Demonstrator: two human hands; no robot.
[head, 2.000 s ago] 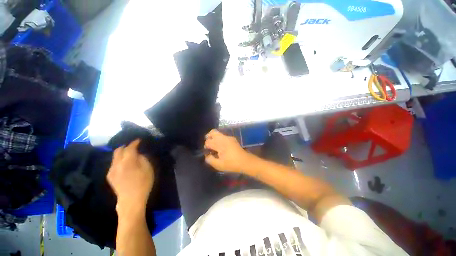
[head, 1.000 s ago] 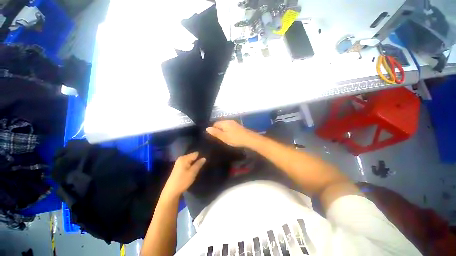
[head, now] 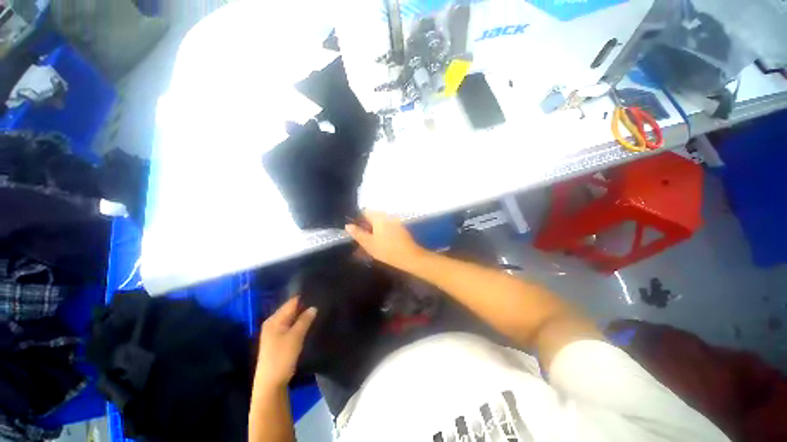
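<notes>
Linked black garment panels lie on the white sewing table and hang over its front edge toward the lap. My right hand grips the panels at the table edge with its fingers closed on them. My left hand is lower and to the left, at the edge of black fabric over the lap, its thumb and fingers bent; whether it grips the fabric is unclear. A thick black bundle lies over the blue bin at the left.
A sewing machine with a yellow tag, a dark rectangle and orange-red scissors are on the table. A red stool stands underneath. Dark and plaid garments lie far left. Dark red fabric lies lower right.
The left hand moved from the bundle to the lap panels, then back down and left. The right hand moved to the table edge. The view has shifted; the panels on the table have changed shape.
</notes>
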